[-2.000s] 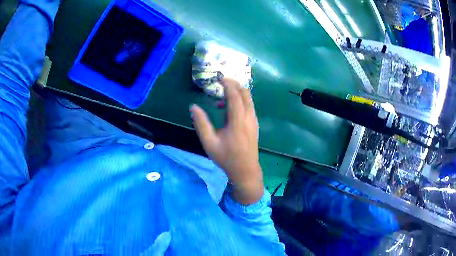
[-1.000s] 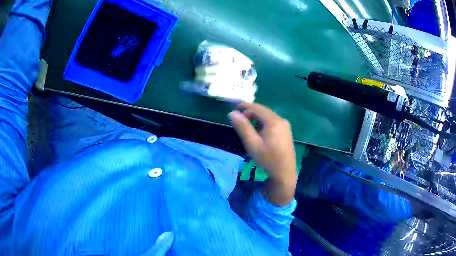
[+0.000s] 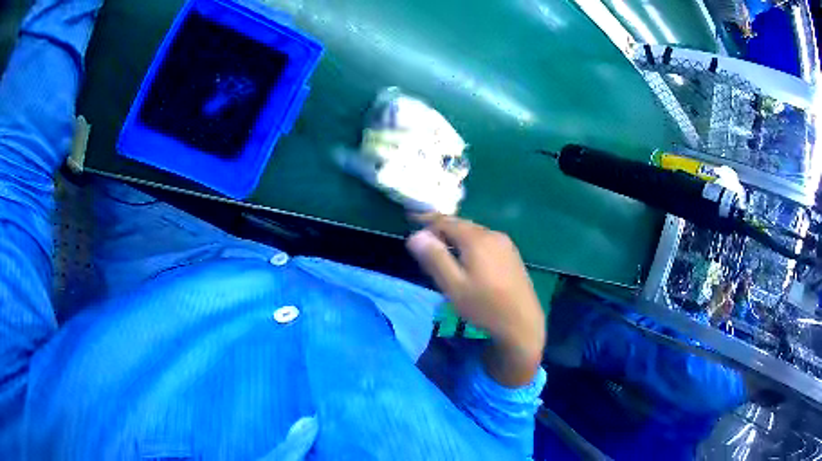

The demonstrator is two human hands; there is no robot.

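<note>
A crinkled whitish plastic bundle [image 3: 416, 155] lies on the green mat near the bench's front edge. My right hand [image 3: 482, 284] is at its near end, with thumb and fingers pinched at the bundle's lower corner; the fingertips are slightly blurred. My left hand is out of the picture; only the left sleeve shows at the left edge. A black electric screwdriver [image 3: 631, 180] is to the right of the bundle, its thin bit pointing left towards it.
An open blue bin [image 3: 302, 103] with dark contents stands left of the bundle. A pale block [image 3: 79, 144] is at the bench's left front corner. Metal framing and mesh [image 3: 721, 108] stand on the right. A green board [image 3: 461, 326] shows below the bench edge, beside my lap.
My right hand has moved from over the bundle to its near corner. The bundle has turned and come slightly nearer to me. The view has shifted a little.
</note>
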